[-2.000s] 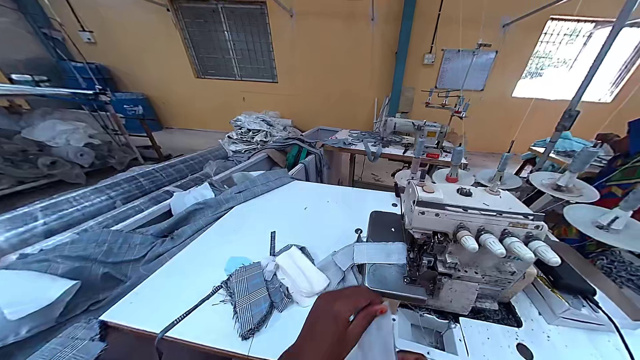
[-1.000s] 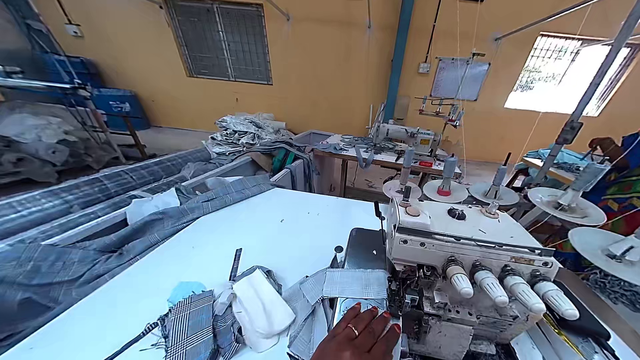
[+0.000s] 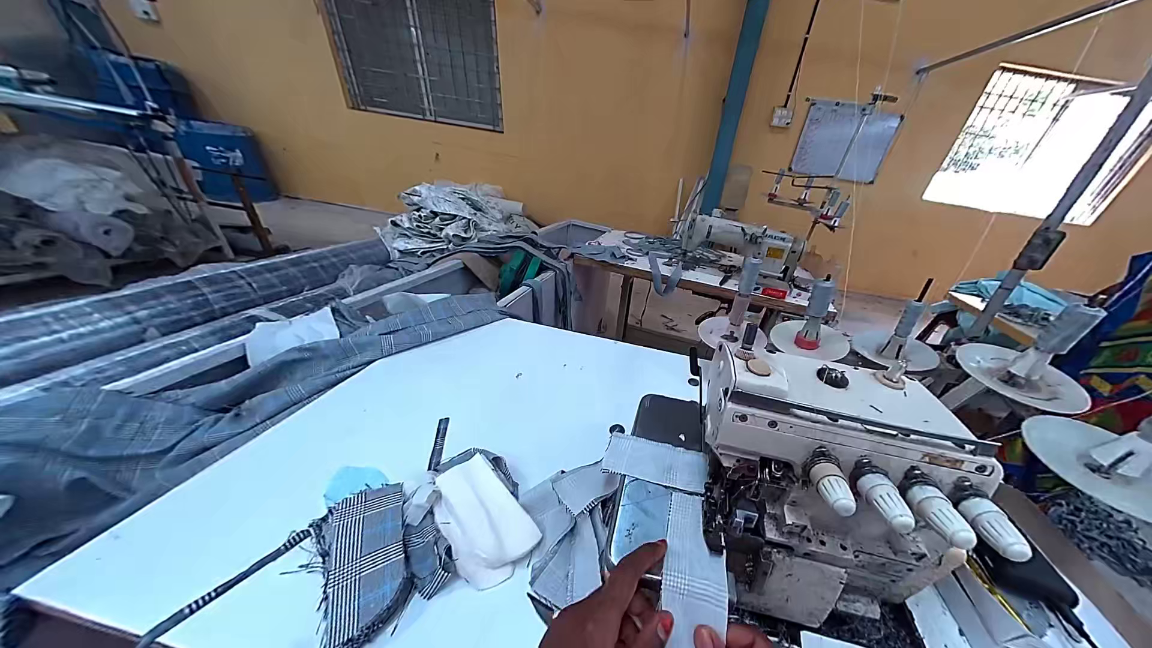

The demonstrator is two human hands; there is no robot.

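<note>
A strip of light grey checked fabric [image 3: 693,562] runs up to the needle area of a white overlock sewing machine [image 3: 837,423]. My left hand [image 3: 612,603] grips its left edge between thumb and fingers. At the bottom edge, fingertips of my right hand [image 3: 733,637] pinch the strip's lower part; the rest of that hand is out of view. Another grey piece [image 3: 655,463] lies across the machine's plate above the strip, joined to a folded run of pieces [image 3: 571,531] on the left. Dark plaid scraps [image 3: 364,558] and a folded white cloth [image 3: 486,522] lie farther left.
Long grey plaid fabric [image 3: 270,387] drapes along the white table's [image 3: 432,369] left edge. Thread cones on white discs [image 3: 810,337] stand behind the machine. Beyond are another sewing machine [image 3: 747,238] and a fabric pile [image 3: 459,211]. A black object [image 3: 1026,558] lies at right.
My left hand has moved from lying flat near the machine's plate to gripping the strip lower down. A strip now runs up to the needle area, and my right fingertips have come into view.
</note>
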